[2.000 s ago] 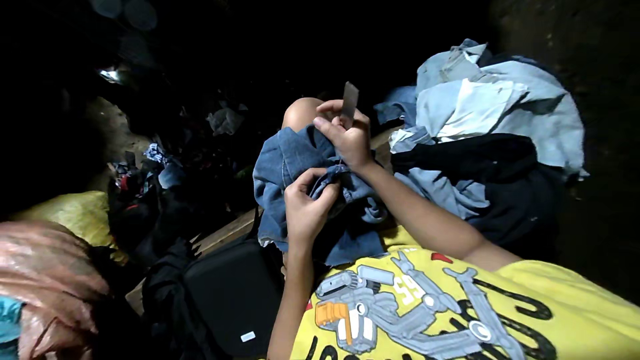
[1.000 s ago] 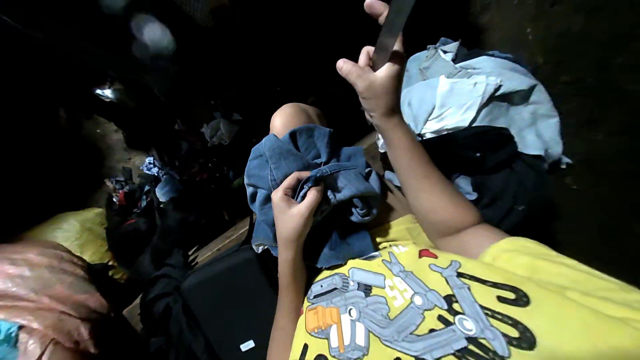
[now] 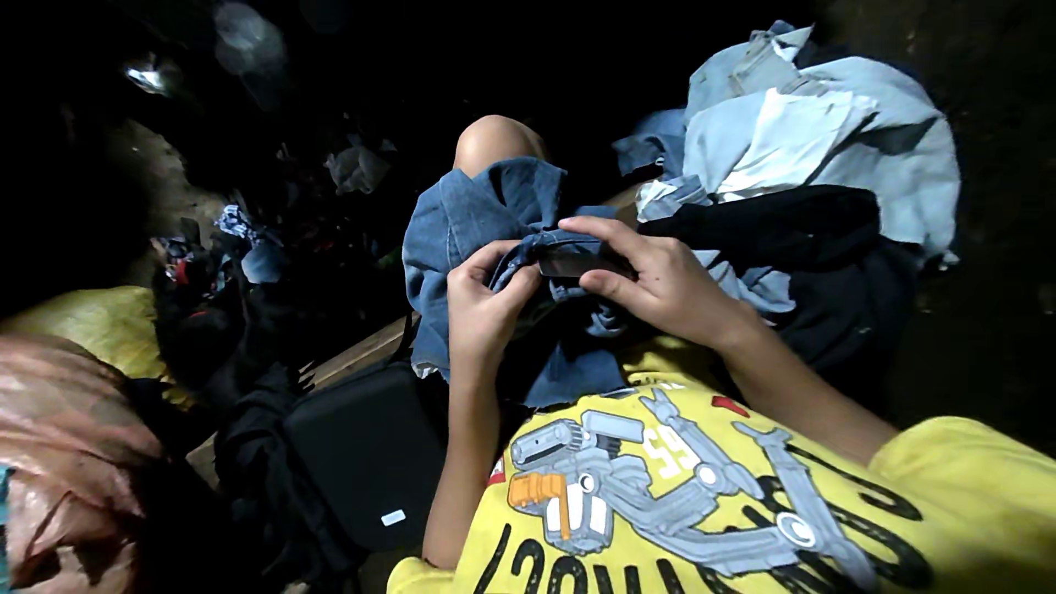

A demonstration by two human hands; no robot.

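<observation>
A blue denim garment (image 3: 478, 214) lies bunched over my lap, below a bare knee. My left hand (image 3: 488, 301) pinches a seamed edge of the denim between thumb and fingers. My right hand (image 3: 660, 276) holds a flat, dark metal blade (image 3: 571, 264) against the same edge, its thumb below and its index finger stretched along the denim above. The blade's end is close to my left fingertips. Whether it has a handle cannot be seen.
Light blue denim pieces (image 3: 825, 140) and black cloth (image 3: 775, 227) are piled at the right. A black case (image 3: 367, 458) lies lower left, beside a wooden plank (image 3: 355, 353). Pinkish (image 3: 74, 462) and yellow (image 3: 103, 330) plastic sacks stand far left.
My right hand was raised away from the denim with the blade one second ago and is now down at the seamed edge. My left hand has stayed on the garment.
</observation>
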